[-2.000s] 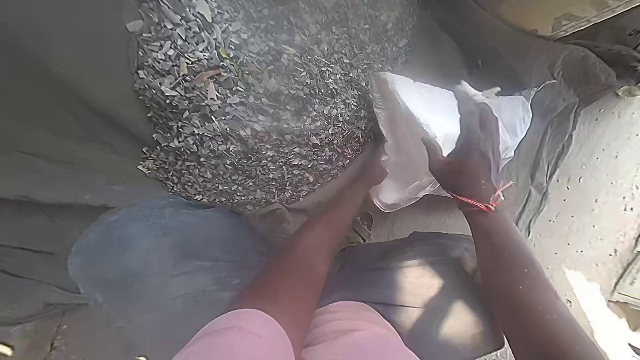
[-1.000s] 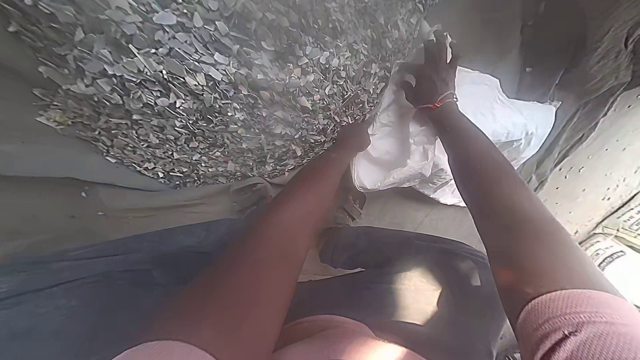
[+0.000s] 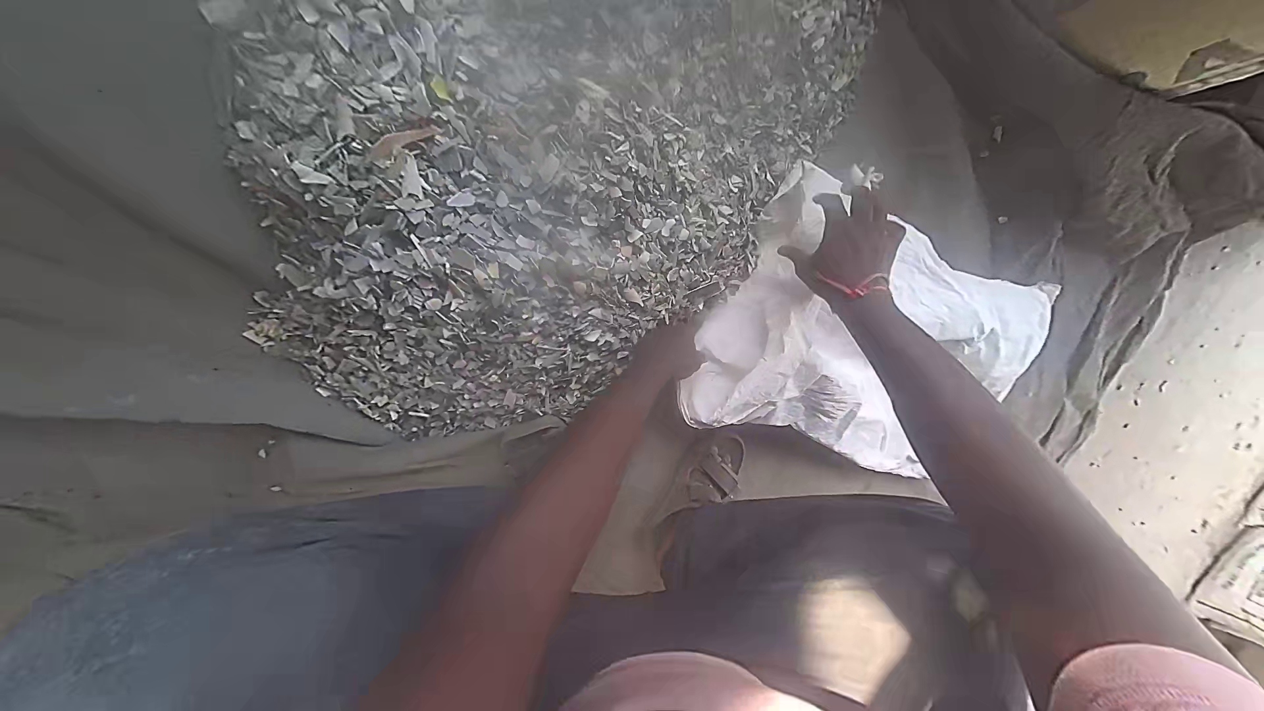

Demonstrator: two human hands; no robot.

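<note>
A heap of dry, broken leaf pieces [image 3: 513,217] covers the upper middle of the head view. At its lower right edge lies a crumpled white sack [image 3: 958,306]. My left hand [image 3: 676,346] is at the sack's left edge, next to the leaf pieces; its fingers are partly hidden, so its hold cannot be told. Over the upper part of the sack is my right hand [image 3: 851,242], back upward, fingers spread, a red-orange thread around the wrist. Whether it presses on the sack or hovers cannot be told.
A grey-brown cloth sheet [image 3: 109,326] spreads under and around the heap. My legs in dark trousers [image 3: 820,553] are at the bottom, with a sandal [image 3: 716,469] between them. Pale speckled ground [image 3: 1175,385] shows at the right, a yellowish board or sack [image 3: 1165,39] at the upper right.
The right hand has gone from the sack's top edge, where it was a second ago, to spread fingers over its upper part. The left hand stays at the sack's left edge.
</note>
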